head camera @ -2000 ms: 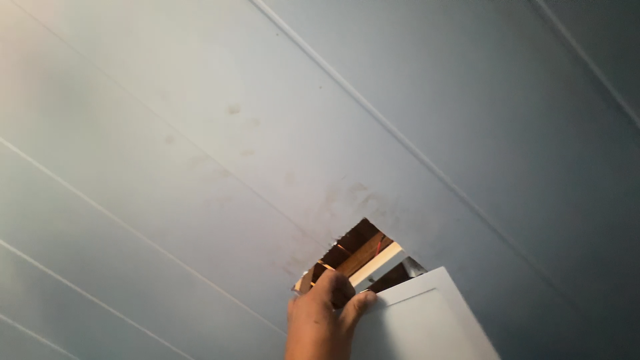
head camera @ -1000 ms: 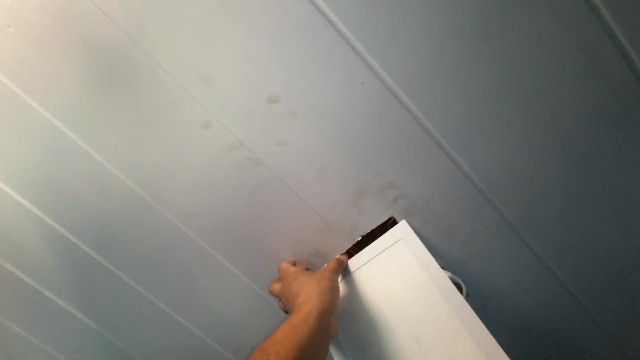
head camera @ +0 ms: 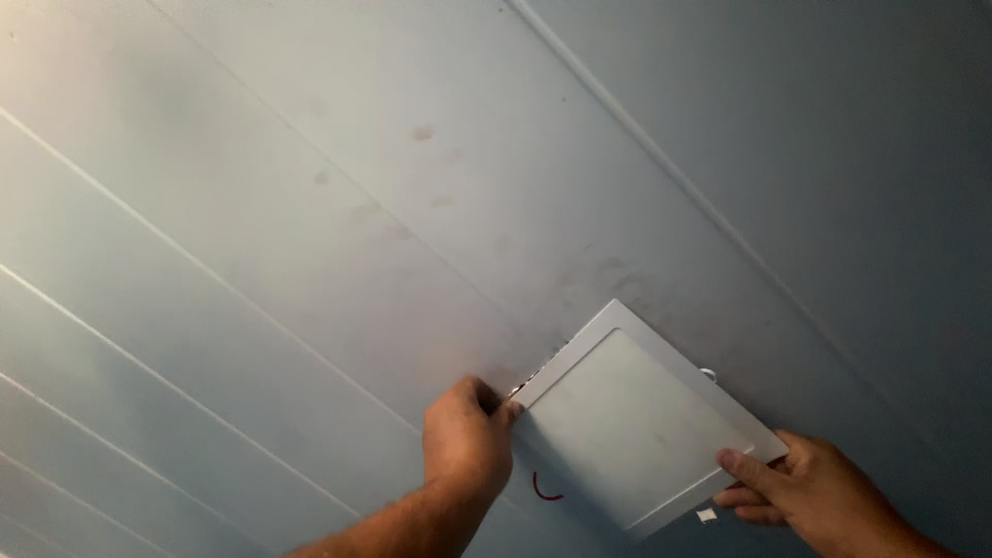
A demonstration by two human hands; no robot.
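Note:
A square white LED panel light (head camera: pixel 635 426) is tilted against the panelled ceiling, over the cut opening, whose ragged edge (head camera: pixel 535 376) shows only as a thin strip along the light's upper left side. My left hand (head camera: pixel 469 434) pinches the light's left corner with thumb and bent fingers. My right hand (head camera: pixel 798 480) grips the right corner, thumb on the front face and fingers behind. A short red wire (head camera: pixel 546 488) hangs below the left corner. Near my right fingers a small white tab (head camera: pixel 706 515) sticks out under the lower edge. The light's back is hidden.
Long ceiling panels with raised seams (head camera: pixel 674 170) run diagonally across the view. Brownish smudges (head camera: pixel 422 132) mark the ceiling above and left of the light. A small white looped part (head camera: pixel 708 375) shows at the light's upper right edge.
The light now covers nearly all of the opening, which showed wooden pieces inside two seconds ago. My right hand has come into view on the right corner. The red wire has appeared.

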